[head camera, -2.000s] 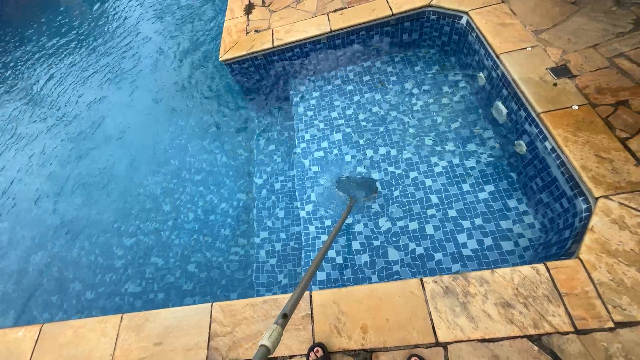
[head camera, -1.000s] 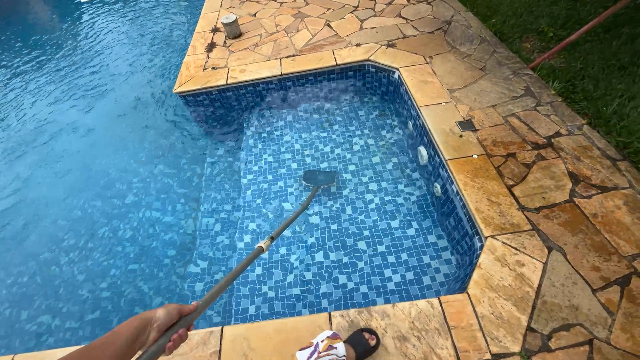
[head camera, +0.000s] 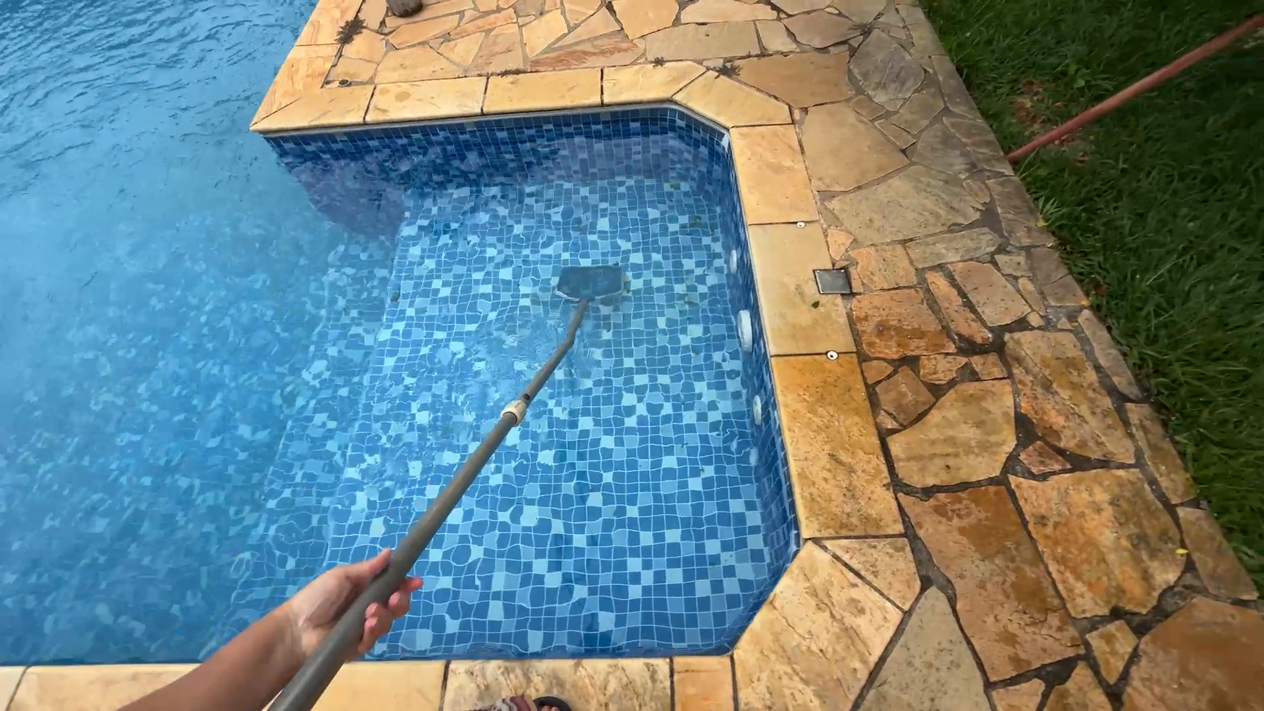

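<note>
My left hand (head camera: 351,604) comes in from the lower left and is closed around a grey telescopic pool pole (head camera: 462,484), with its fingers curled round the right side. The pole slants up and right across the water and has a pale locking collar partway along. At its far end is a flat, dark blue head, probably a skimmer net (head camera: 591,283), in the water over the blue mosaic tile floor (head camera: 592,444). Its lower edge looks pale. The lower end of the pole runs out of the frame. My right hand is not in view.
Stone coping (head camera: 834,444) edges the pool, with irregular paving (head camera: 953,434) beyond it. A small square metal cover (head camera: 832,281) lies by the coping. A reddish pole (head camera: 1136,94) crosses the grass at right. Part of a sandalled foot (head camera: 548,703) shows at the bottom edge.
My left hand, out of view two seconds ago, shows on the pole one second ago and now. The view has shifted over the pool. The sandalled foot shows less than one second ago.
</note>
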